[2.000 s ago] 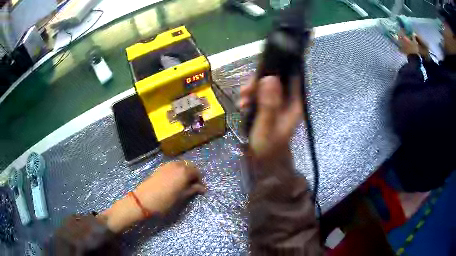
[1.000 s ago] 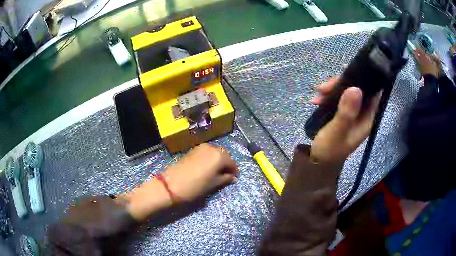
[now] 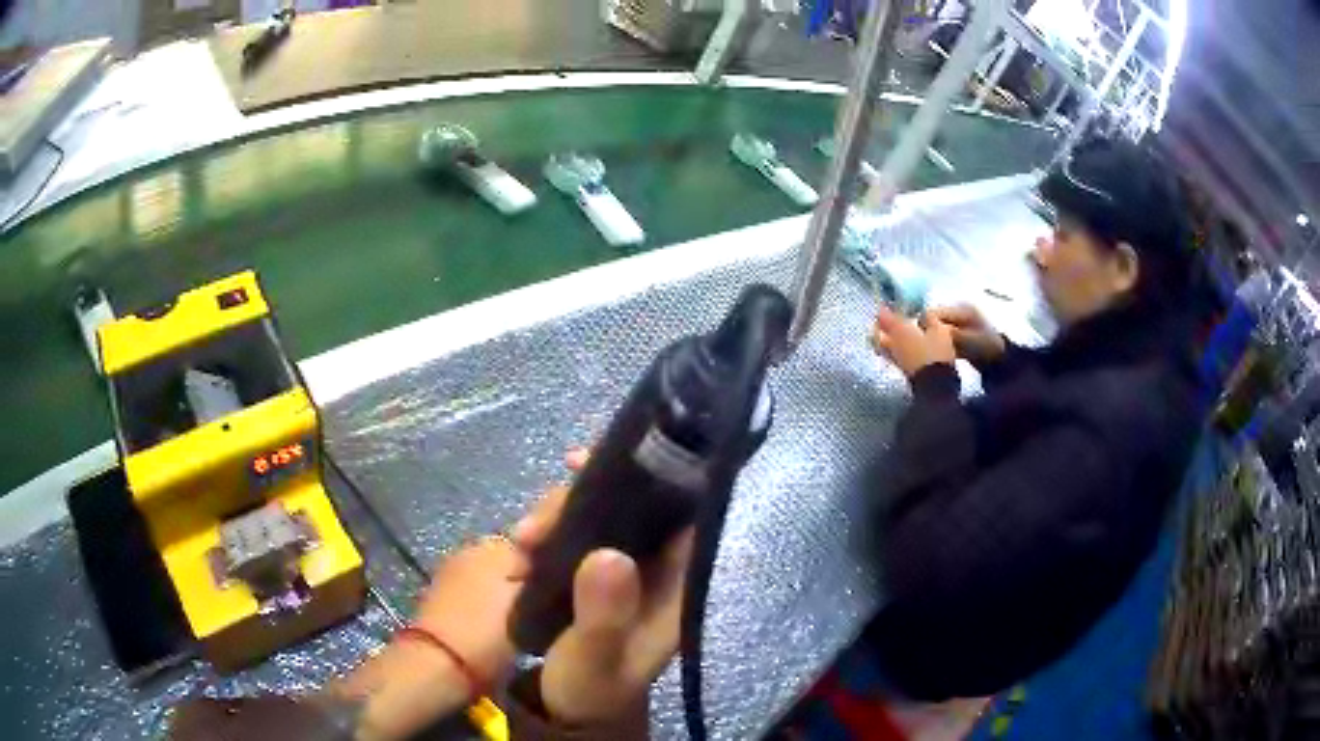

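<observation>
The thick black electric screwdriver [image 3: 637, 471] is tilted in front of me, its top toward the upper right, under a silver rod. My right hand [image 3: 615, 623] is closed around its lower body. My left hand [image 3: 478, 601] is just left of it, partly behind the driver; its fingers are hidden, so I cannot tell if it holds anything. The driver's tip is not visible. The yellow screw feeder [image 3: 246, 471] stands at the left with its red display lit.
The green conveyor belt [image 3: 362, 261] carries several pale fans. A smartphone [image 3: 123, 579] lies left of the feeder. A yellow screwdriver handle [image 3: 488, 718] shows beside my left wrist. A co-worker [image 3: 1057, 463] in dark clothes sits at the right, hands at a pale fan.
The view has swung right, so the feeder sits further left and the co-worker shows fully. My left hand has come from in front of the feeder to beside the electric screwdriver, still in my right hand.
</observation>
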